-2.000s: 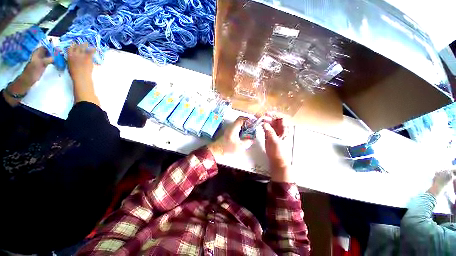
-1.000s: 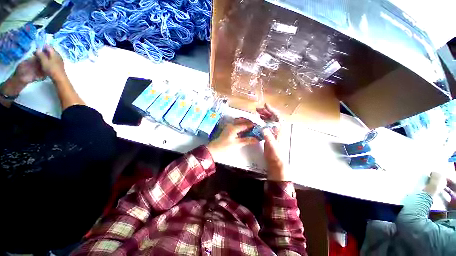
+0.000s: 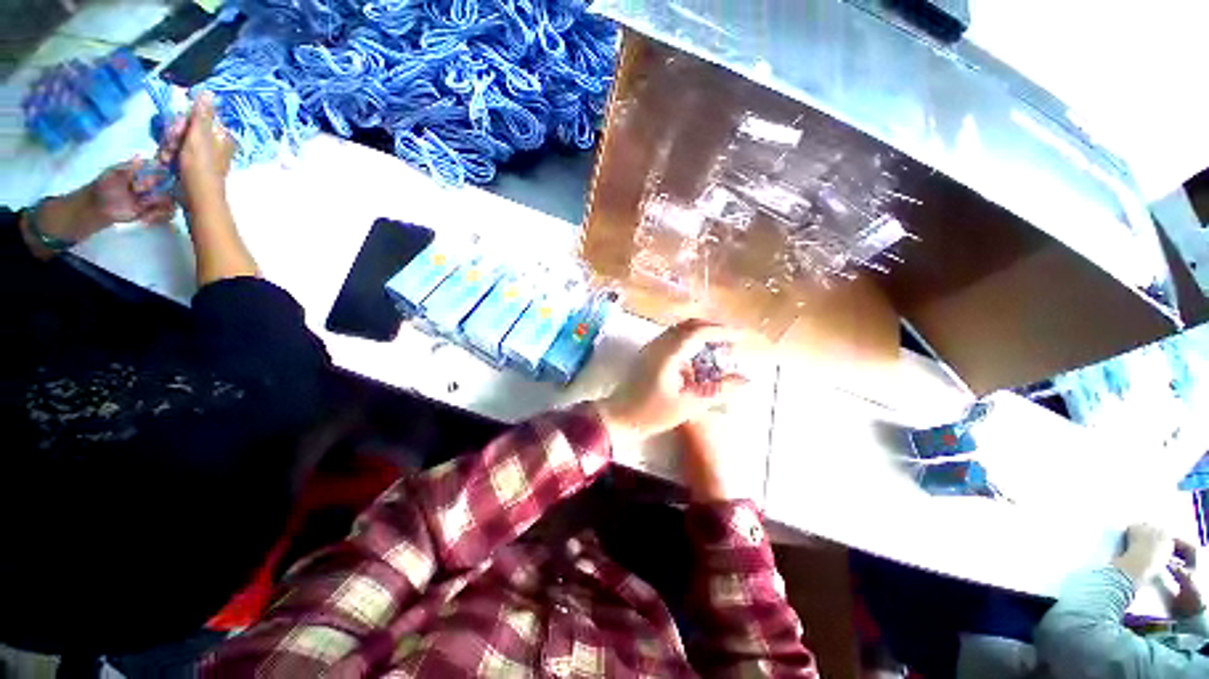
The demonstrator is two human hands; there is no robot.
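Observation:
My left hand [image 3: 652,385] is in front of the carton at the table's middle, its fingers closed around a small dark cable bundle [image 3: 711,368] with greyish shiny parts. My right hand [image 3: 703,448] is mostly hidden behind and below my left hand; its hold on the bundle cannot be made out. A row of several light-blue packs [image 3: 495,317] with orange dots stands just left of my hands. The pack at the row's right end looks darker blue. Two dark blue bundles [image 3: 949,440] with loops lie to the right.
A large open carton [image 3: 849,318] holding clear plastic boxes [image 3: 776,192] stands behind my hands. A black smartphone [image 3: 381,277] lies left of the row. A blue cord heap [image 3: 451,73] is at the upper left. A neighbour's hands [image 3: 172,166] work at left; another person's hands [image 3: 1156,555] show at right.
My left hand has turned over and moved slightly right, now covering much of my right hand. The view has shifted a little. The left neighbour's hands have moved apart, with blue cord between them.

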